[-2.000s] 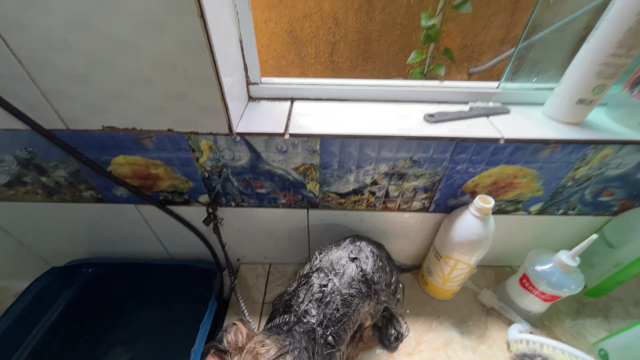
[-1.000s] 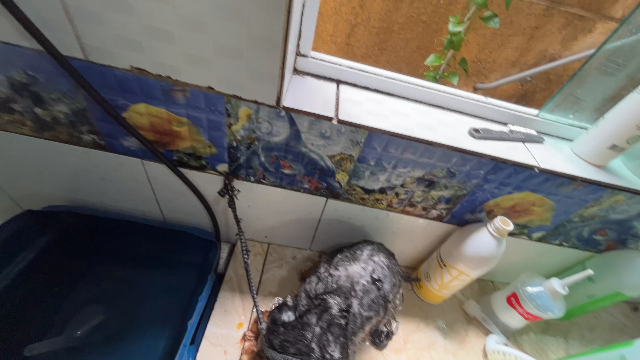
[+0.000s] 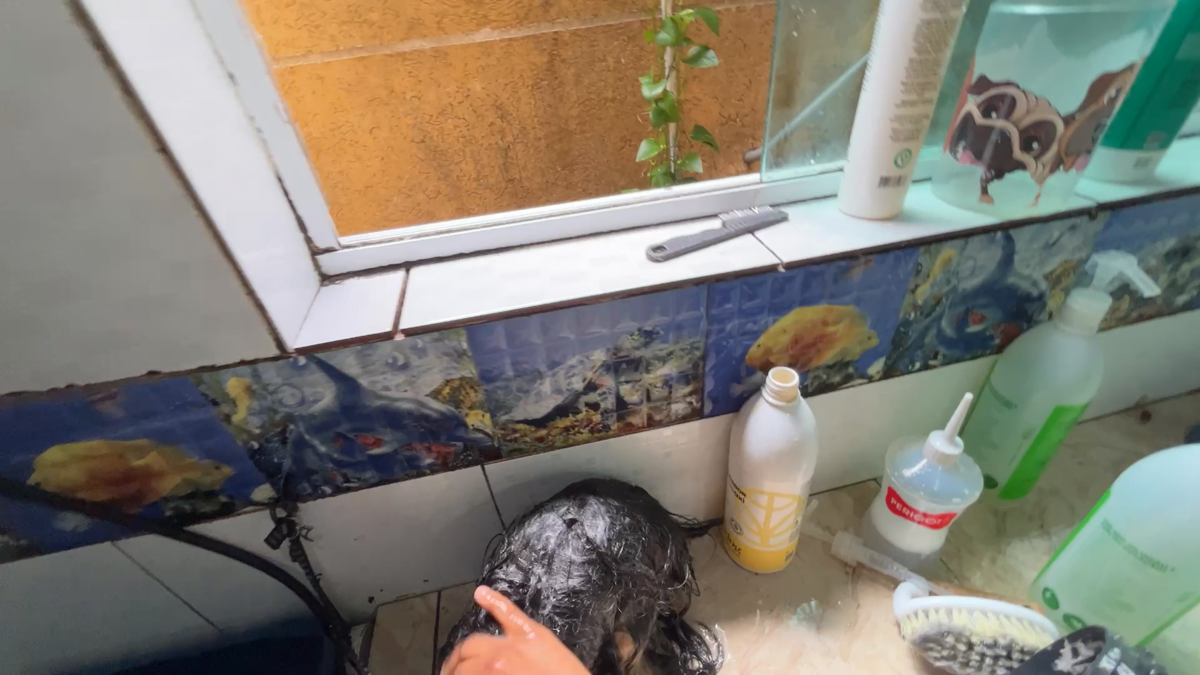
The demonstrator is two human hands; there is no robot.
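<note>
A small dog with a wet, dark coat point(image 3: 591, 562) stands on the tiled ledge against the wall, its head out of view. One hand, which looks like my right hand point(image 3: 511, 642), is at the bottom edge over the dog's near side, one wet finger extended against the fur; its other fingers are mostly cut off by the frame. My left hand is out of view. Just right of the dog stands an uncapped white and yellow bottle point(image 3: 771, 478). A dark braided cord point(image 3: 298, 548) hangs at the left beside a black hose point(image 3: 216, 553).
A nozzle bottle point(image 3: 919, 506), a spray bottle point(image 3: 1041, 403), a large green-and-clear bottle point(image 3: 1125, 544) and a white brush point(image 3: 975, 628) stand or lie at the right. A grey comb point(image 3: 717, 234) and a white bottle point(image 3: 900, 112) are on the windowsill. A dark blue tub point(image 3: 225, 656) is lower left.
A hand has come into view at the dog. The dog's coat, greyish with lather before, looks black and slick. The view has shifted to the right.
</note>
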